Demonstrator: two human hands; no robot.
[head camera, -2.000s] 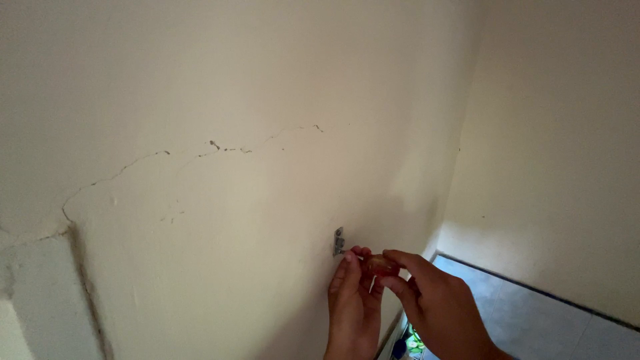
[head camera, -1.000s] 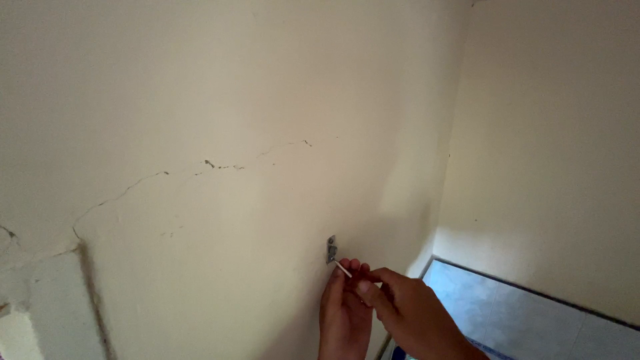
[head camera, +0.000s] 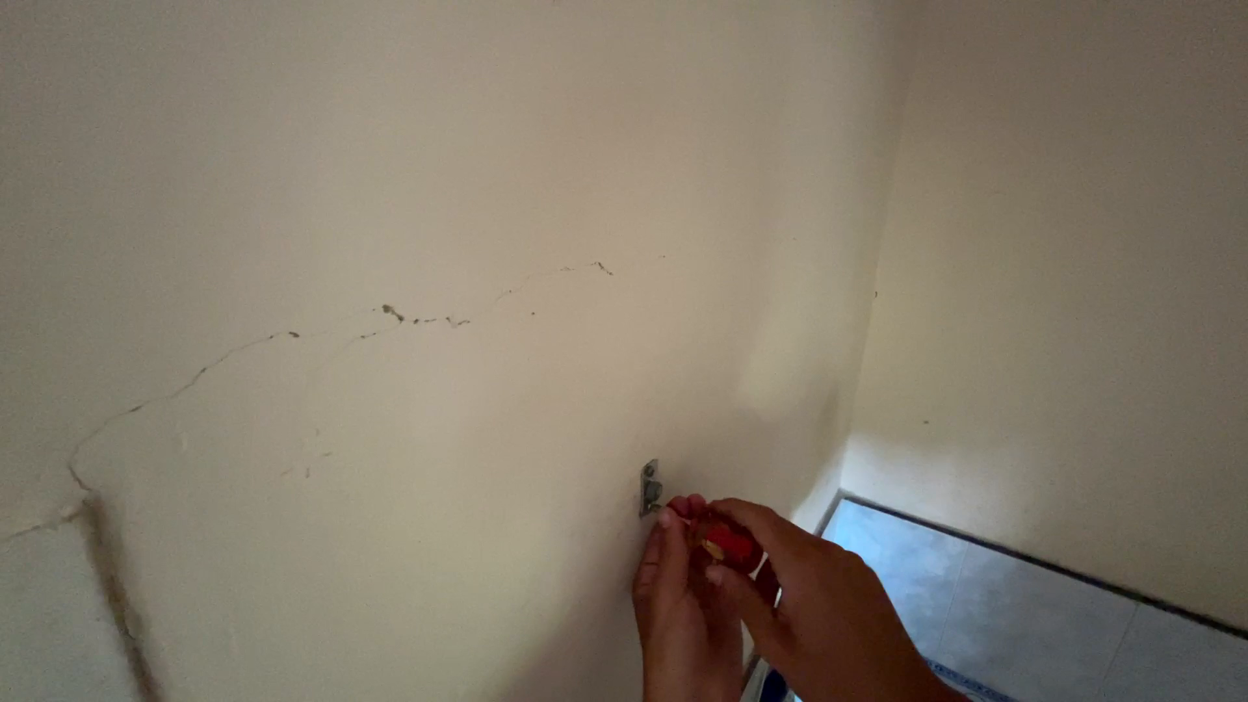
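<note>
A small metal bracket is fixed to the painted wall, low and right of the middle. My right hand is closed around a red, partly see-through handle, likely a screwdriver's, held between thumb and fingers. My left hand is beside it just below the bracket, its fingertips closed around the front part of the tool near a screw at the bracket's lower end. The tool's tip is hidden by the left fingers.
A thin crack runs across the wall on the left, above a stained raised edge. The wall meets a second wall at a corner on the right. Pale tiles with a dark upper border lie below it.
The red handle, plain two seconds ago and mostly covered by my right hand one second ago, shows again between my fingers. Both hands stay close below the bracket.
</note>
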